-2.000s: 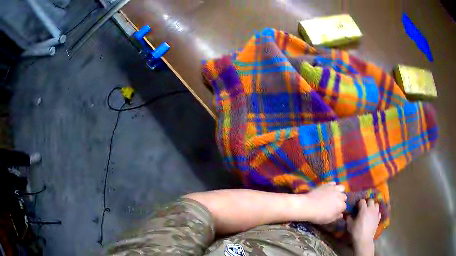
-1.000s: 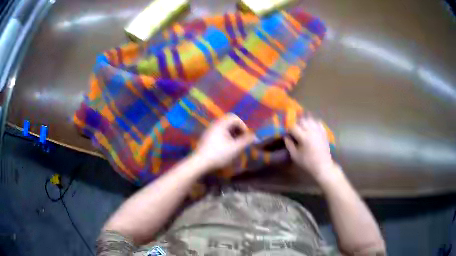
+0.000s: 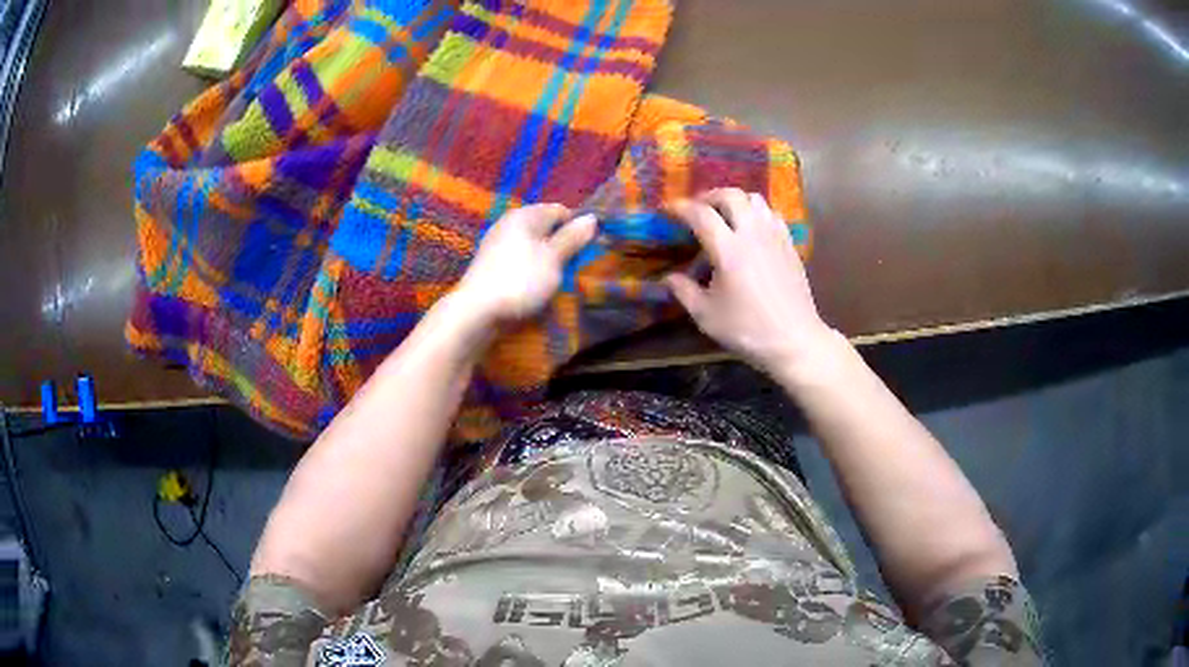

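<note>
A fleecy plaid garment (image 3: 443, 170) in orange, blue, purple and green lies bunched on the brown worktable, its lower part hanging over the front edge. My left hand (image 3: 522, 261) pinches the plaid cloth near that edge, thumb and forefinger together. My right hand (image 3: 750, 267) is just to the right, thumb apart from the curled fingers, with its fingertips at a fold of the same part. A dark opening or fold shows between the two hands. The cloth under my fingers is partly hidden.
The shiny brown worktable (image 3: 965, 170) curves across the view. A yellow block (image 3: 232, 31) lies at the upper left. Blue clamps (image 3: 88, 401) sit on the table's front edge at left. Below them, a yellow item (image 3: 172, 487) with a black cable lies on the grey floor.
The view has turned and moved closer to the garment. Both hands stay at its near part, and a squared plaid piece now lies flatter beyond my right hand.
</note>
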